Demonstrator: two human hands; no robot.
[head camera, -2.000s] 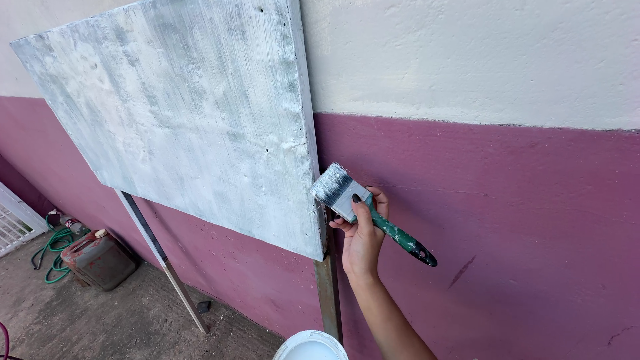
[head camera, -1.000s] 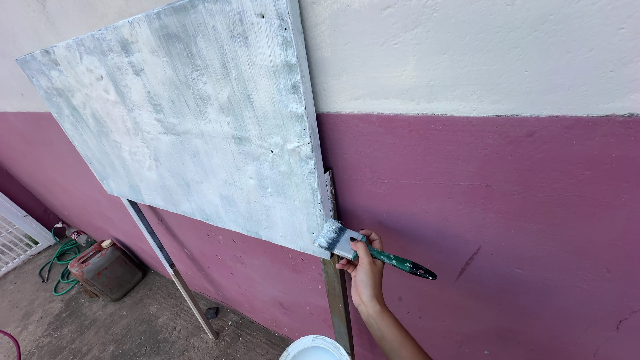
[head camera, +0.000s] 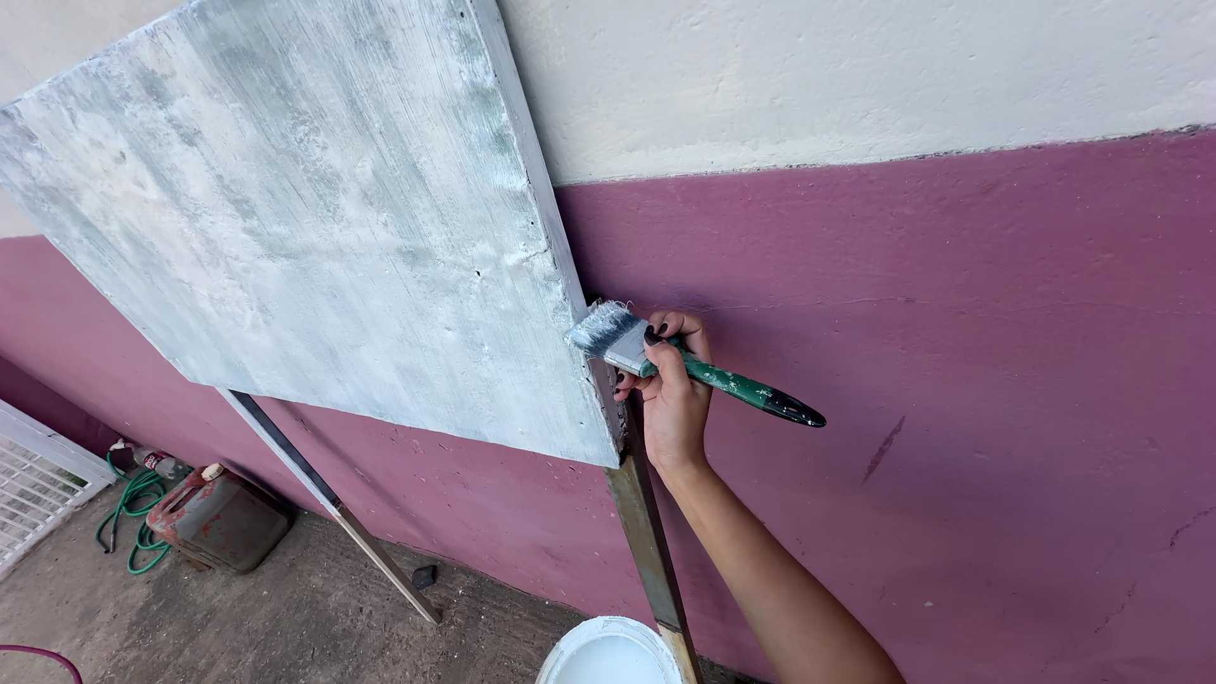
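Observation:
My right hand (head camera: 676, 389) grips a wide paintbrush (head camera: 731, 382) with a green and black handle, its ferrule between thumb and fingers. The white-coated bristles touch or nearly touch the right edge of a board (head camera: 313, 228), which is streaked white over grey. Two legs hold the board up in front of the wall: a right leg (head camera: 649, 532) just below my hand and a left leg (head camera: 332, 503), part dark and part bare wood. A bucket of white paint (head camera: 610, 655) shows at the bottom edge. My left hand is not in view.
The wall (head camera: 912, 380) behind is purple below and white above. On the concrete floor (head camera: 285, 617) at left are a worn jerrycan (head camera: 228, 522), a green hose (head camera: 138, 503) and a plastic bottle (head camera: 157, 463). A white metal grille (head camera: 38, 475) stands at far left.
My right hand with the brush was at the board's lower right corner one second ago and is now higher along its right edge. The view has shifted closer to the board.

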